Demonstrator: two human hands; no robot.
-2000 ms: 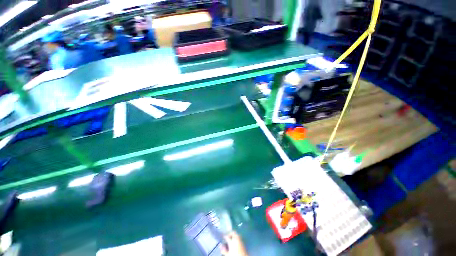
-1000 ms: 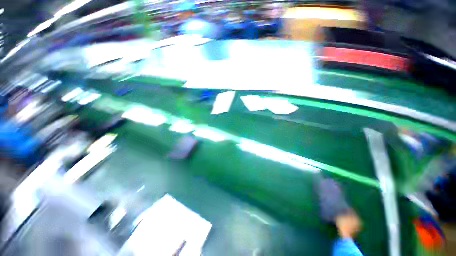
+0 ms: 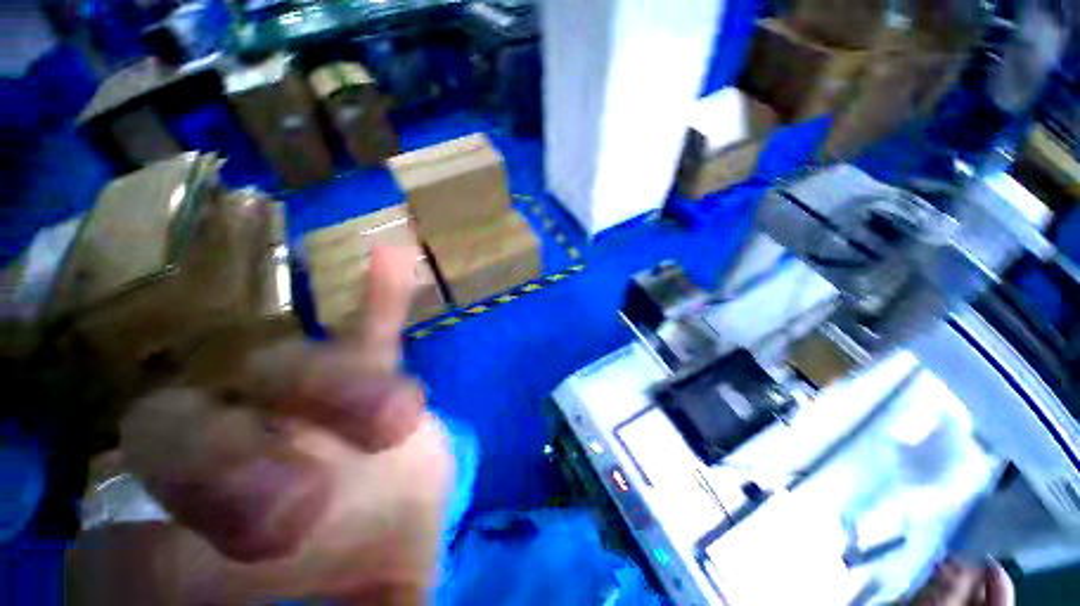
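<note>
My left hand (image 3: 296,462) is large and blurred at the lower left, close to the camera, with one finger raised and its fingers apart; it holds nothing visible. My right hand (image 3: 969,585) is cut off by the bottom edge at the right; its fingers grip a dark flat housing shell (image 3: 1021,519), blurred. A white desktop machine (image 3: 616,408) stands at the right, with red and green lights on its front edge. A black fixture or shell (image 3: 725,403) lies on its white bed.
Brown cartons (image 3: 456,189) are stacked on the blue floor behind a yellow-black tape line. An open carton with flaps (image 3: 142,255) stands at the left. A white pillar (image 3: 616,113) rises behind the machine. More cartons (image 3: 823,89) are at the back right.
The view has swung from the green bench to the machine and cartons. My left hand has come into view, large. My right hand now shows at the bottom right edge, with the dark shell.
</note>
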